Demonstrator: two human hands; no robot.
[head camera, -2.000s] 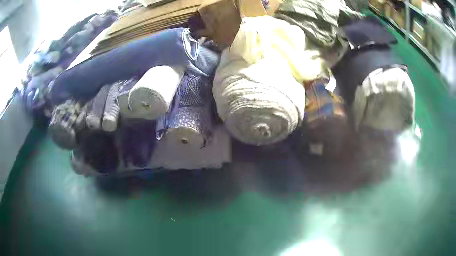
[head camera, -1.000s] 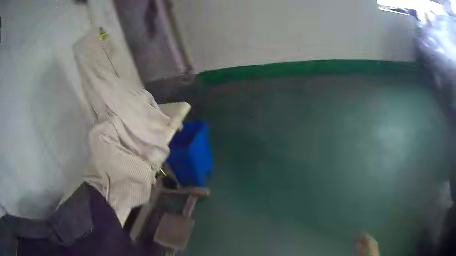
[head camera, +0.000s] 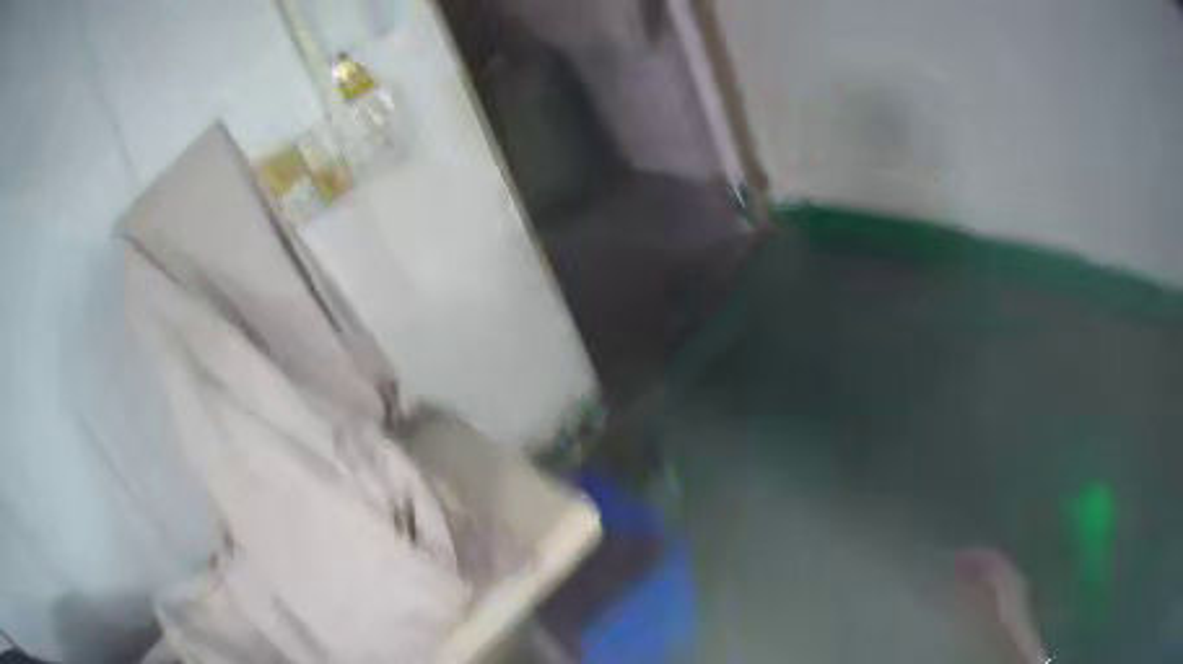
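Observation:
The view is strongly blurred. A pale pinkish-beige cloth (head camera: 298, 493) lies in loose folds over a light-coloured stand or table (head camera: 545, 551) at the lower left, against the wall. My right hand (head camera: 996, 597) seems to be the small blurred skin-toned shape at the lower right, over the floor and well away from the cloth. Its fingers and anything in it cannot be made out. My left hand is not in view.
A blue bin (head camera: 649, 603) stands on the floor right of the stand. A white panel or door (head camera: 441, 285) with yellow labels (head camera: 305, 175) is behind the cloth. A dark doorway (head camera: 610, 247) opens beside a white wall (head camera: 960, 117). The floor is green.
My view has turned from the fabric rolls to the wall and doorway. Since the last frame, the cloth and stand appear larger and closer, and the dark fabric at the lower left is mostly out of view.

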